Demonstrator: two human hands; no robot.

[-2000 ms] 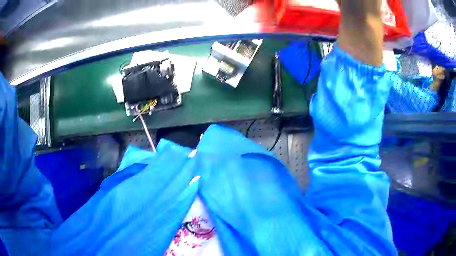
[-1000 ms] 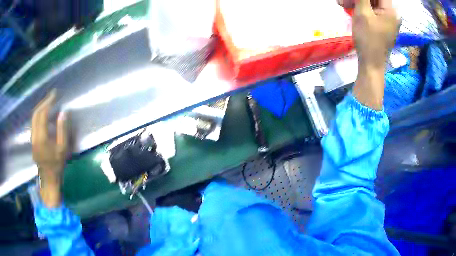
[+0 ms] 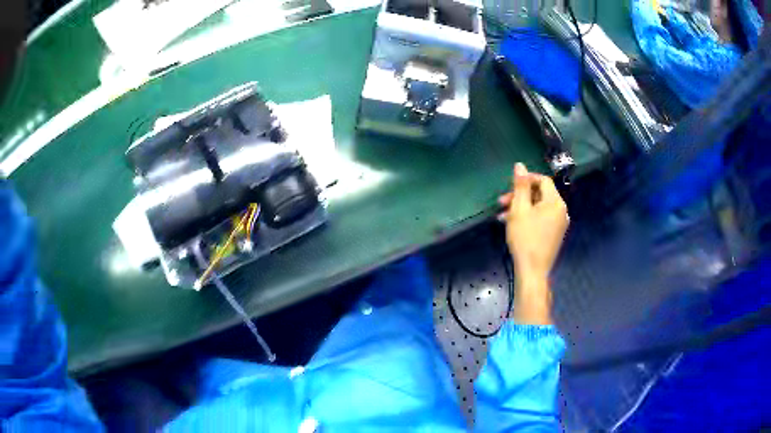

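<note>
The device unit (image 3: 220, 186) lies on a white sheet (image 3: 316, 127) at the left of the green bench, with matt black parts filling its pale shell. Red and yellow lead wires (image 3: 243, 227) show at its near end, and a pale flat cable (image 3: 245, 319) hangs over the bench edge. The electric screwdriver (image 3: 531, 106) lies on the bench to the right. My right hand (image 3: 536, 216) is just below its near end, not touching it, fingers partly curled; whether it holds something small I cannot tell. My left hand is not in view; only a blue sleeve shows at the left edge.
The screw feeder (image 3: 420, 76) stands between the unit and the screwdriver. A blue pad (image 3: 541, 64) lies beyond the screwdriver. A black cord (image 3: 452, 304) loops below the bench edge. Metal rails (image 3: 610, 78) run at the right. Another person's blue sleeve (image 3: 686, 52) is at the upper right.
My right hand has come down from the red bin to near the screwdriver. My left hand has left the picture. The view has tilted down, so the bin is gone and the unit looks larger.
</note>
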